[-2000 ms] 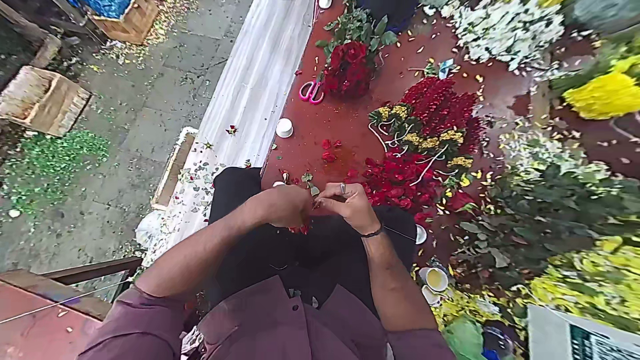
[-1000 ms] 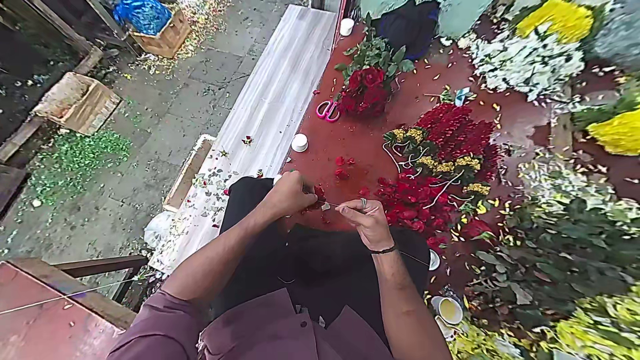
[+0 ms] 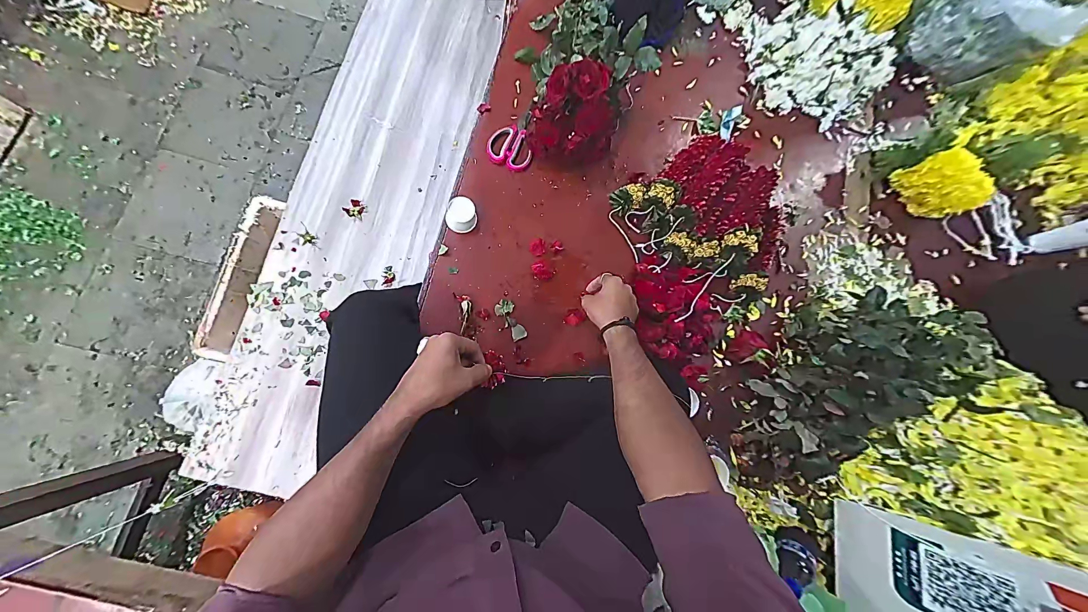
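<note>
My left hand (image 3: 444, 371) pinches a small bunch of red petals or blossoms (image 3: 493, 369) at the front edge of the red tabletop, over my lap. From it a thin thread (image 3: 552, 376) runs right, toward my right hand (image 3: 609, 303). That hand is closed in a fist beside the heap of loose red petals (image 3: 676, 310); what lies inside its fingers is hidden. A few leaves (image 3: 505, 308) and red petals (image 3: 541, 269) lie between the hands. Beyond them are pink-handled scissors (image 3: 510, 149), a bunch of red roses (image 3: 578, 110) and a white thread spool or cup (image 3: 461, 214).
Red garlands with yellow flower clusters (image 3: 722, 195) lie at the right, near white flowers (image 3: 816, 59). Leafy stems (image 3: 867, 365) and yellow flowers (image 3: 977, 459) fill the lower right. A white board or cloth strip (image 3: 391, 127) runs along the table's left side.
My hands have moved apart; the right one is now up beside the petal heap, and the thread shows stretched below it. The red bunch remains at my left hand.
</note>
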